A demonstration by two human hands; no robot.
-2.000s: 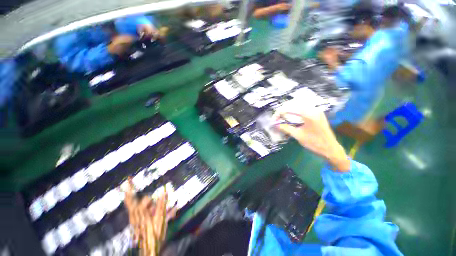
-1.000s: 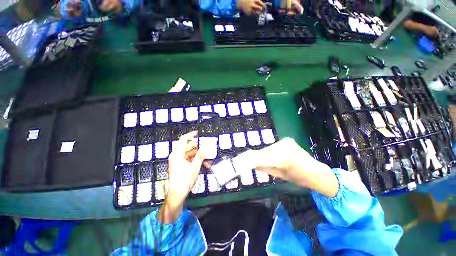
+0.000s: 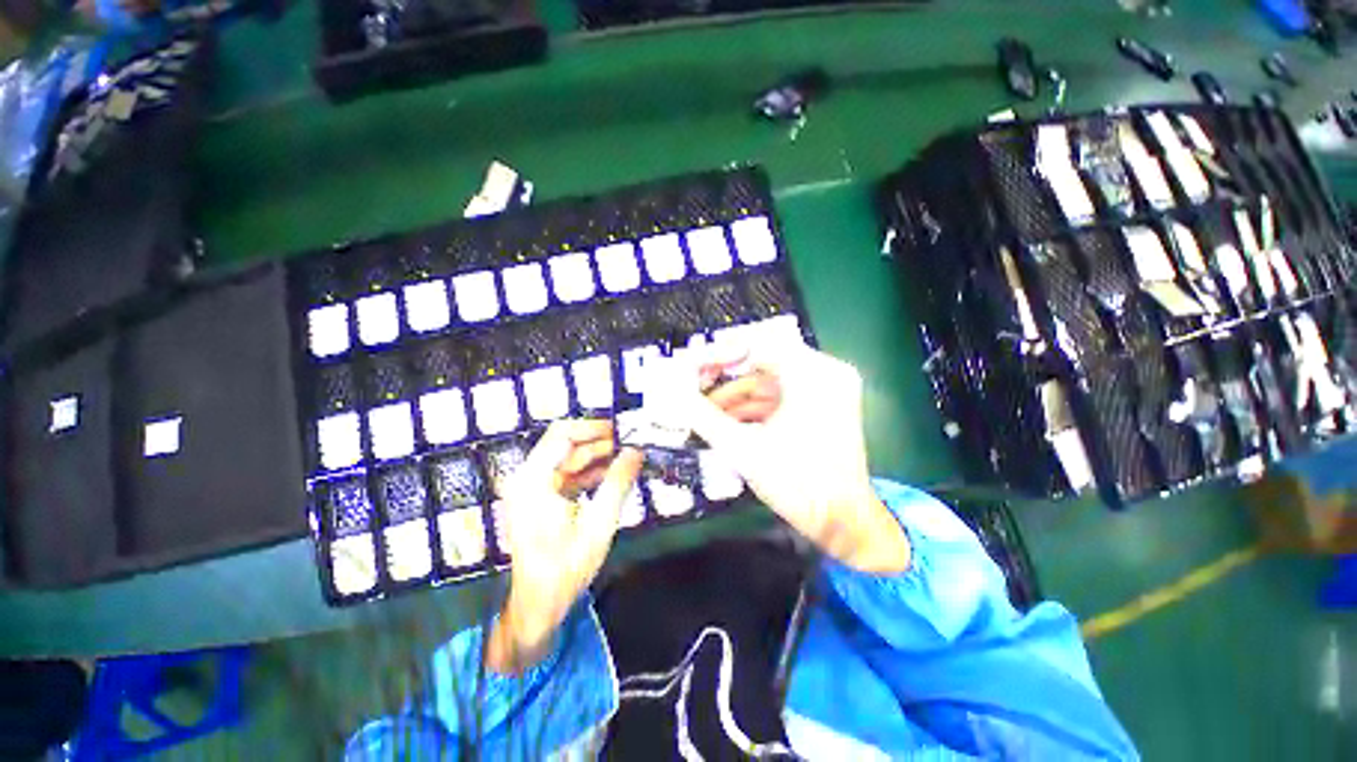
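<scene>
My left hand [image 3: 563,499] and my right hand [image 3: 789,439] meet over the lower right part of the compartment tray [image 3: 424,357]. Between their fingertips is a small pale part [image 3: 655,432], gripped by both; glare and the fingers hide its exact shape. A dark, shiny area shows just below it; whether it belongs to the held part I cannot tell. White square parts [image 3: 475,295] lie in rows in the tray pockets. My hands cover several pockets.
A flat black tray [image 3: 209,506] with small white squares is at left. Stacked trays [image 3: 1101,343] with long white pieces are at right. A small pale piece [image 3: 499,191] lies beyond the compartment tray. A loose dark unit [image 3: 784,98] and others lie farther back.
Two seconds ago my right hand was over the right-hand trays; one second ago both hands were over the compartment tray. Now they are closer together at the pale part. The view has tilted down.
</scene>
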